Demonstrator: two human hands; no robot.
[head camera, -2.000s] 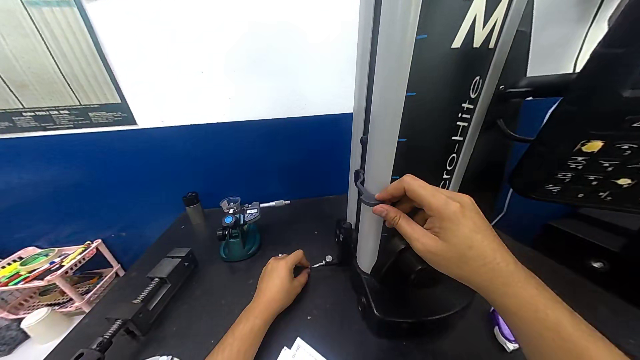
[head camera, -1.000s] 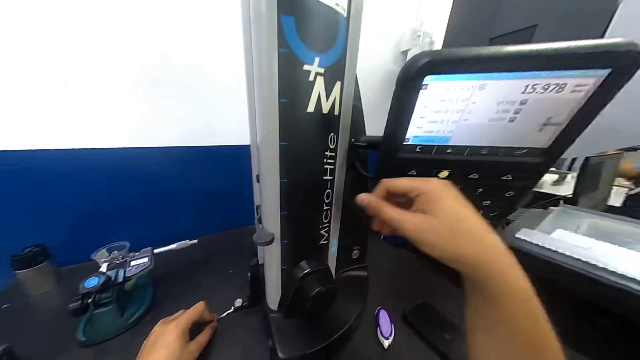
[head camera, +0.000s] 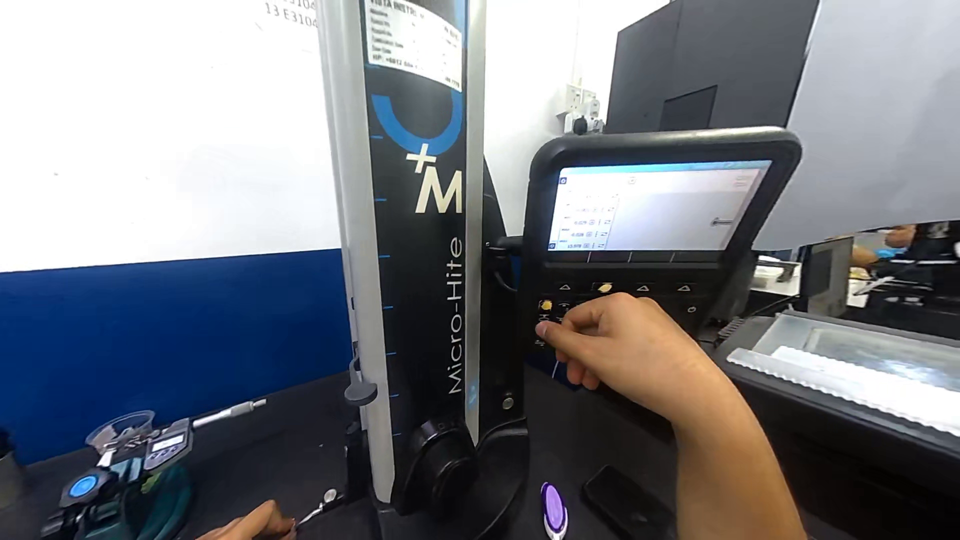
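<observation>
A Micro-Hite height gauge (head camera: 420, 255) stands upright on the dark table. Its control panel (head camera: 660, 202) has a lit display with keys below. My right hand (head camera: 622, 345) is at the left keys, thumb at the keypad's edge and fingers bent, holding nothing visible. Low in the view, my left hand (head camera: 255, 523) is partly cut off by the frame edge, its fingertips beside the thin metal probe (head camera: 311, 516); whether it grips anything is unclear. A grey knob (head camera: 361, 393) sits on the column's left side.
At the left, a digital micrometer (head camera: 166, 445) rests in a green stand (head camera: 161, 502) near a clear plastic cup (head camera: 120, 431). A purple and white object (head camera: 553, 508) and a black phone-like object (head camera: 628, 501) lie right of the base. A clear plastic tray (head camera: 862, 360) is farther right.
My right hand has gone from the grey knob on the column to the panel's keys. The display content has changed. My left hand stays low beside the probe. The view has turned right.
</observation>
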